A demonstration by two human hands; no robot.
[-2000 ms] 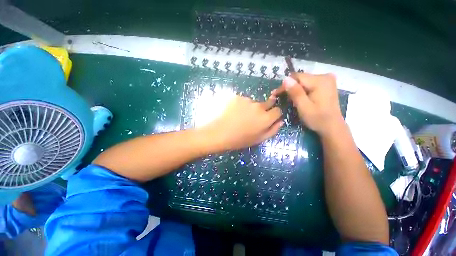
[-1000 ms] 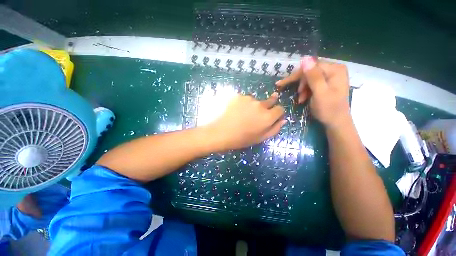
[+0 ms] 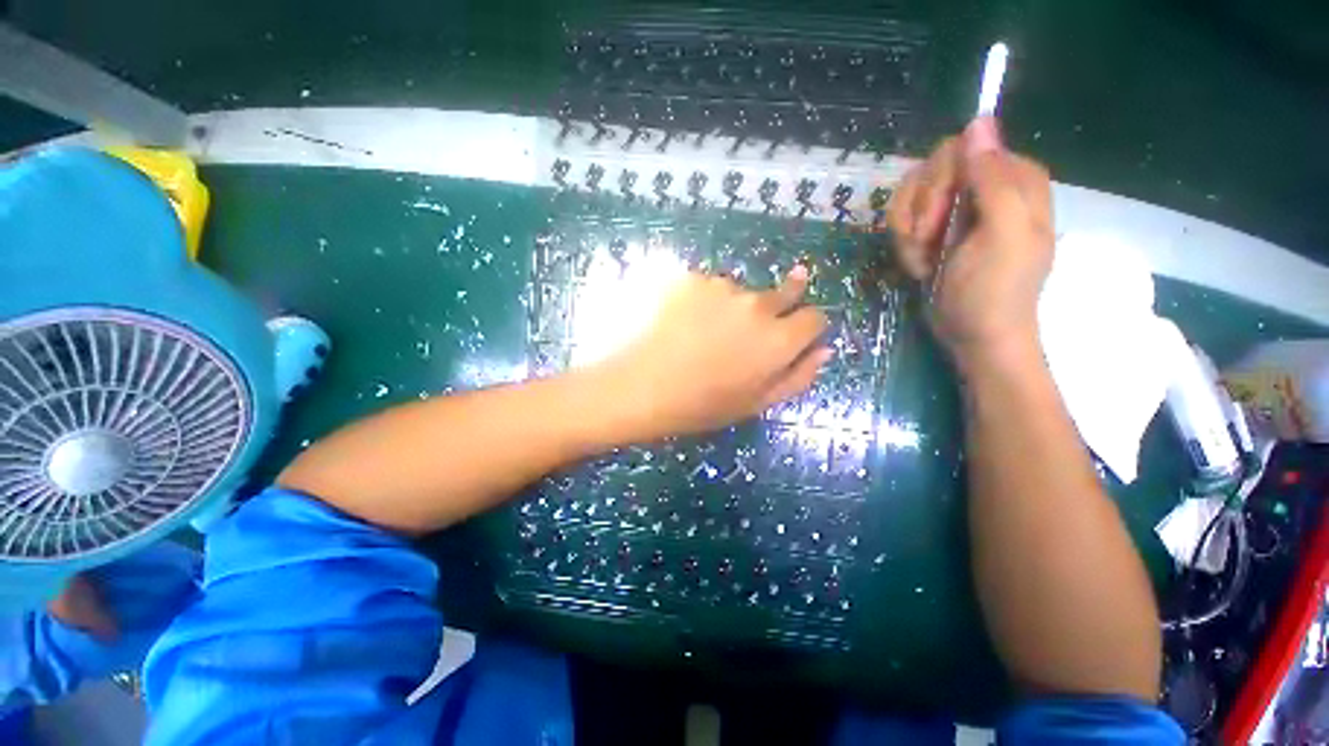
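Note:
A clear blister tray (image 3: 685,547) with a grid of small dark parts lies flat on the green bench, with strong glare on it. A second blister tray (image 3: 743,80) lies beyond it, overlapping the white strip, its small dark components in rows. My left hand (image 3: 722,350) rests over the upper middle of the near tray, index finger pointing forward; whether it holds a part is too small to tell. My right hand (image 3: 984,241) is raised right of the trays, closed on the tweezers (image 3: 994,80), whose bright end points up and away.
A blue fan (image 3: 124,423) stands at left with a yellow object (image 3: 172,182) behind it. At right are a white paper (image 3: 1093,350), a pale bottle (image 3: 1202,415), a cable and a red bin (image 3: 1283,663). Another person's hand (image 3: 80,605) shows at lower left.
My right hand has moved right, away from my left hand and the tray parts. The tweezers now show bright above it. My left hand has stayed nearly in place.

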